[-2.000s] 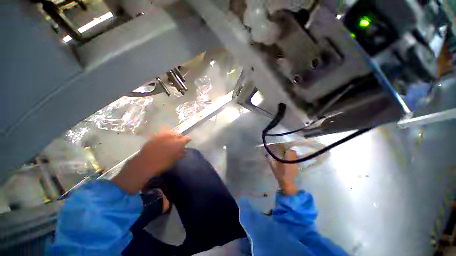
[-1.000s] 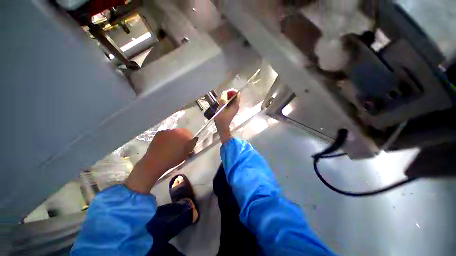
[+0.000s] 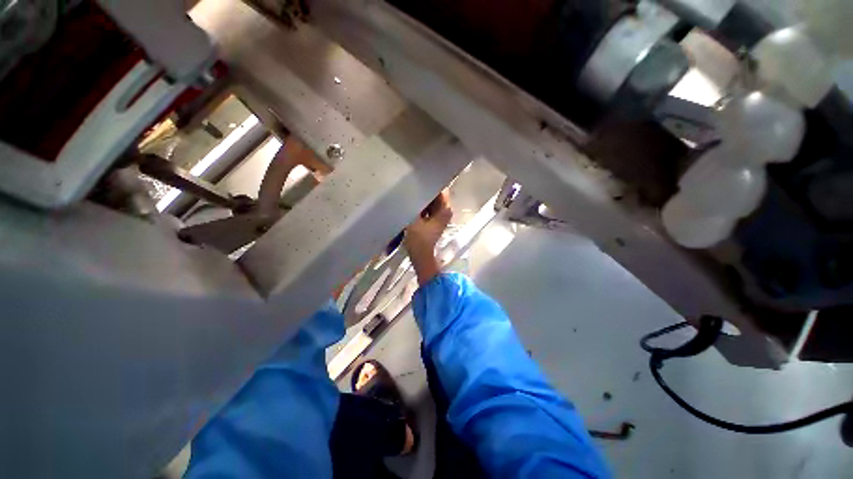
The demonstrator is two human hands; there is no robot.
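A pale disc with cut-out openings (image 3: 374,286) shows below the grey machine frame, partly hidden by the frame and my arms. My right hand (image 3: 428,232) reaches up beside the disc, its fingers curled near the frame's underside; what they hold cannot be made out. My left sleeve goes under the frame. Only a sliver of skin shows past its cuff, and my left hand's fingers are hidden. A skin-coloured shape, perhaps part of my left hand or arm, shows through the frame's opening.
The grey frame (image 3: 351,201) crosses close in front of me. White round parts (image 3: 715,192) sit at upper right. A black cable (image 3: 697,402) hangs at right. A small dark wrench-like tool (image 3: 613,431) lies on the grey floor (image 3: 571,318). My sandalled foot (image 3: 367,376) is below the disc.
My right hand moved from the floor side to the disc. My left hand went under the frame, out of sight. The disc turned from edge-on to show its openings. The view moved closer.
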